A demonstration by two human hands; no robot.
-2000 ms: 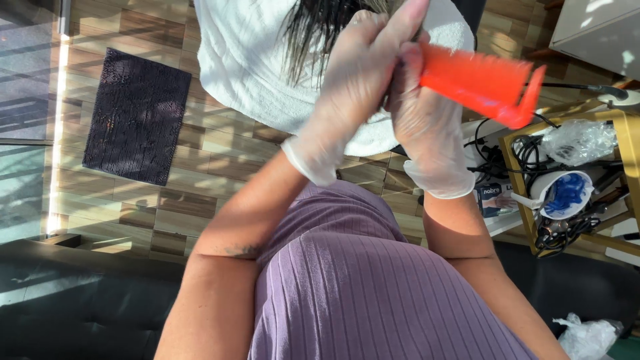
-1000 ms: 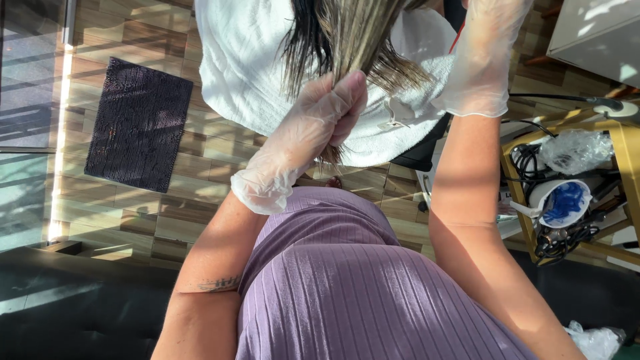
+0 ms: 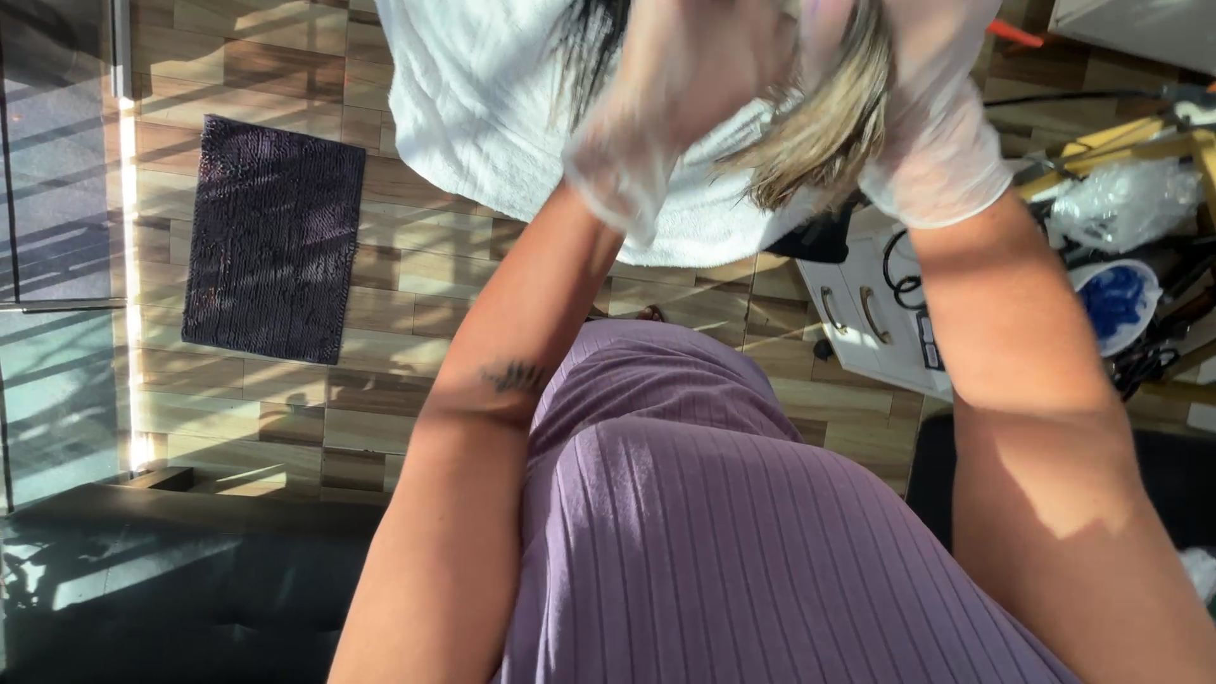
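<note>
At the top of the head view, my left hand [image 3: 679, 95], in a clear glove, is blurred and lies beside a lock of light hair [image 3: 826, 133]. My right hand [image 3: 926, 104], gloved too, is against the other side of that lock, its fingers partly cut off by the frame's top edge. Whether either hand grips the hair cannot be told. Darker hair [image 3: 594, 47] hangs left of my left hand. A white towel [image 3: 475, 123] lies beneath the hair. An orange-red tip [image 3: 1015, 34], perhaps the comb's, shows just right of my right hand.
A yellow-framed cart [image 3: 1111, 142] at right holds a plastic wrap bundle [image 3: 1126, 204], a white bowl with blue product [image 3: 1116, 299] and dark cables. A white drawer unit [image 3: 860, 304] stands below my right wrist. A dark mat [image 3: 275, 237] and black padded seat [image 3: 180, 579] are at left.
Two seconds ago my hands were together with the orange-red comb; one second ago my left hand held hair while my right was further right. Now both are beside the lock, my left hand higher.
</note>
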